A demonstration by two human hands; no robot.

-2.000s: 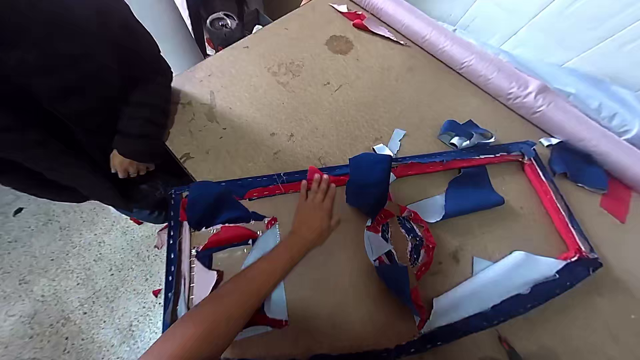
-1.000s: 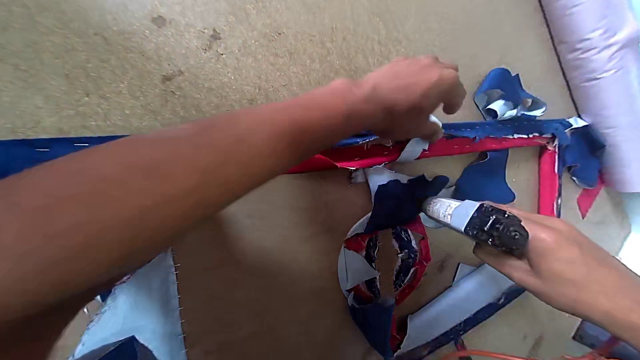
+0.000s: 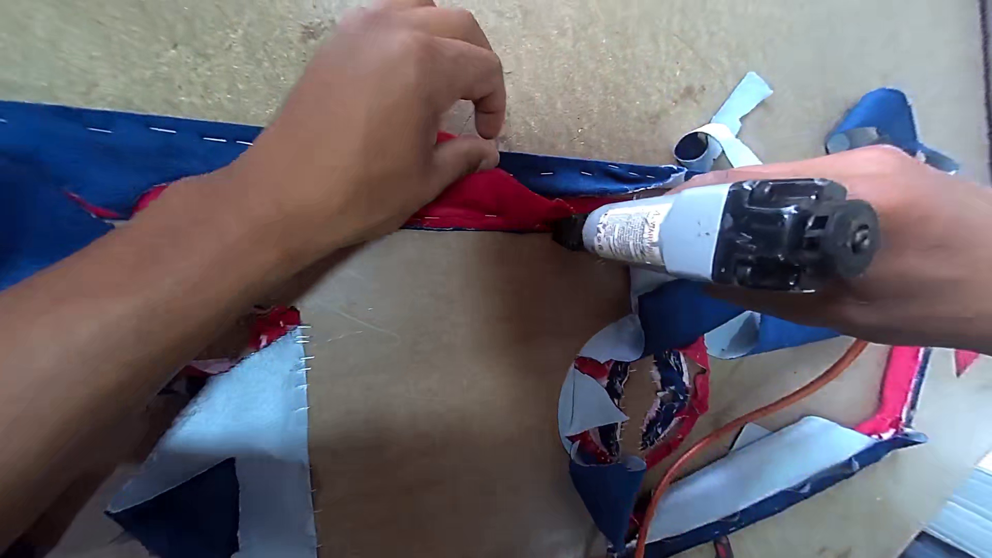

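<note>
My right hand [image 3: 891,232] grips a pneumatic staple gun [image 3: 697,232], grey and black, at the right. Its dark nose rests on red fabric [image 3: 488,198] along the upper rail of a fabric-covered frame. My left hand [image 3: 457,116] pinches the edge of that red fabric between thumb and fingers, left of the nose. Blue fabric [image 3: 573,177] with a row of staples runs along the rail's outer side. An oval opening [image 3: 639,403] edged with red, blue and pale fabric lies below the gun. Pale blue fabric [image 3: 263,411] with staples along its edge lies lower left, partly behind my left arm.
An orange air hose [image 3: 736,426] curves across the frame's right part. A pale fabric strip [image 3: 728,132] and a blue scrap [image 3: 876,124] lie on the brown board [image 3: 604,70] above the rail. The frame's red inner edge [image 3: 903,387] shows at the right.
Two seconds ago a hand lay on the upper rail and no gun was visible. Since one second ago, the gun's nose has moved left onto the red fabric. The view has moved closer.
</note>
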